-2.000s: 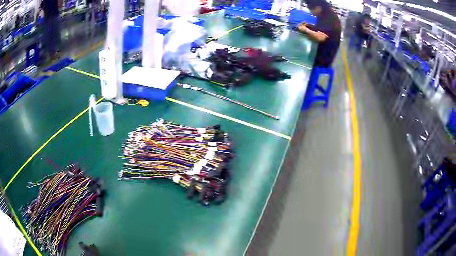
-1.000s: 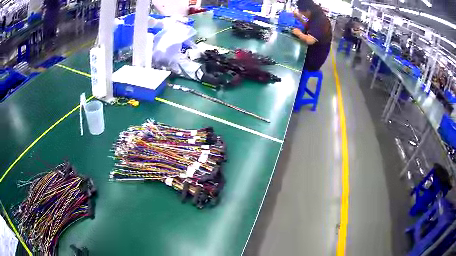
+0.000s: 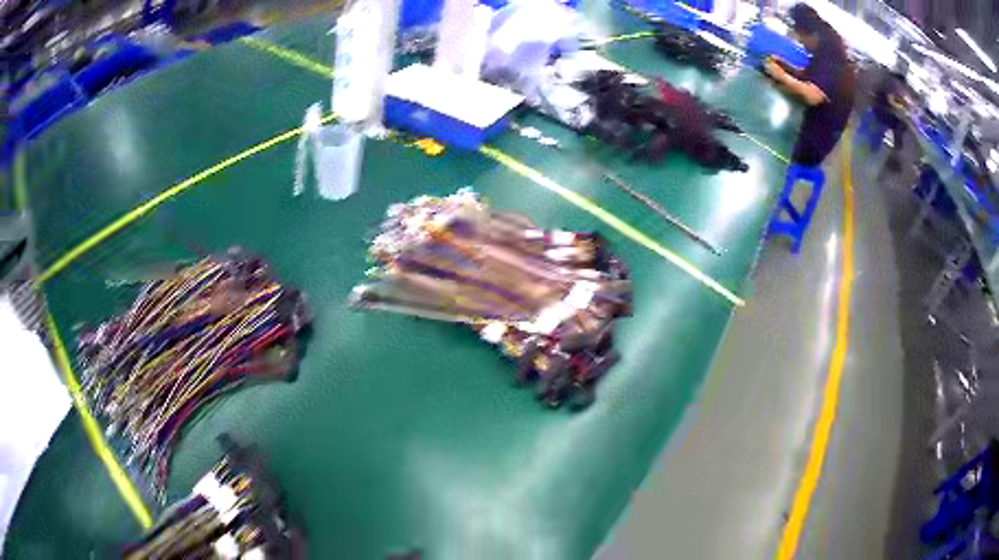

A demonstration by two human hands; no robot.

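No hand shows in the view. A labelled harness pile (image 3: 493,279) lies near the middle of the green table, its thin wire ends to the left and its white sleeves and black connector blocks to the right; it is motion-blurred. An unlabelled harness pile (image 3: 203,345) lies to its left, black blocks at its right side. Another harness stack (image 3: 225,505) with white sleeves and black blocks is cut off by the bottom edge.
A plastic cup (image 3: 337,162) stands beyond the piles, near a blue-and-white box (image 3: 451,106) and white posts. A dark harness heap (image 3: 657,118) and a thin cable (image 3: 663,211) lie farther back. White paper (image 3: 27,405) is at the left edge. A person (image 3: 819,82) sits at the table's far right.
The camera view has turned down and left, so the piles appear higher and farther right. The stack with white sleeves at the bottom has come into view. No pile has visibly moved on the table.
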